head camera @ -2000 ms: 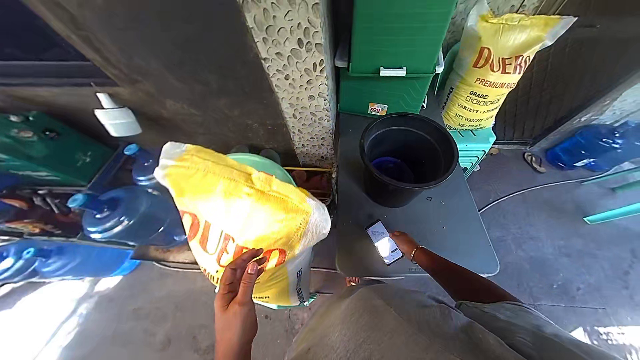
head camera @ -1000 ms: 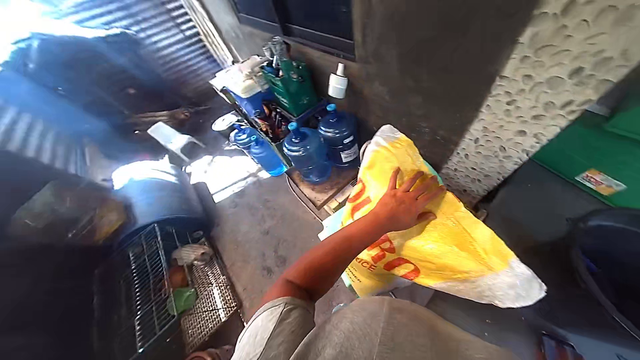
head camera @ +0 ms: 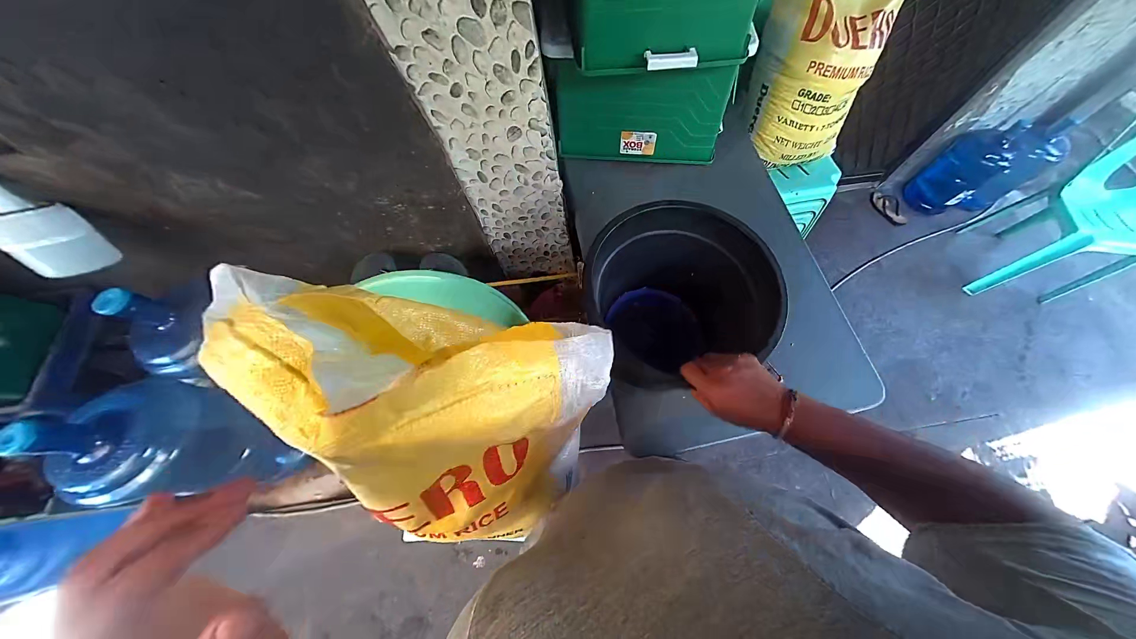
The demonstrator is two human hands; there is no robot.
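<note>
A yellow woven rice sack (head camera: pixel 461 399) with red print stands with its mouth partly open, in front of a pale green basin (head camera: pixel 444 293). My left hand (head camera: pixel 164 559), blurred, is at the lower left, apart from the sack, its fingers spread and nothing seen in it. On the grey table (head camera: pixel 745 417) sits a black plastic bucket (head camera: pixel 737 275) with a dark blue round container (head camera: pixel 655 328) inside. My right hand (head camera: pixel 737 389), with a bracelet at the wrist, is at the bucket's near rim, fingers curled; whether it grips the rim or the blue container cannot be told.
Green storage boxes (head camera: pixel 639 106) are stacked at the table's far end by a pebbled pillar (head camera: pixel 488 115). Behind stands another yellow rice sack (head camera: pixel 812 89). Blue water jugs (head camera: pixel 169 435) are at left, another blue jug (head camera: pixel 967 169) and a green plastic chair (head camera: pixel 1100 204) at right.
My left hand was on the sack in both earlier frames and is now off it. My right hand, on a phone two seconds ago, is now at the bucket rim. The view swung left and back.
</note>
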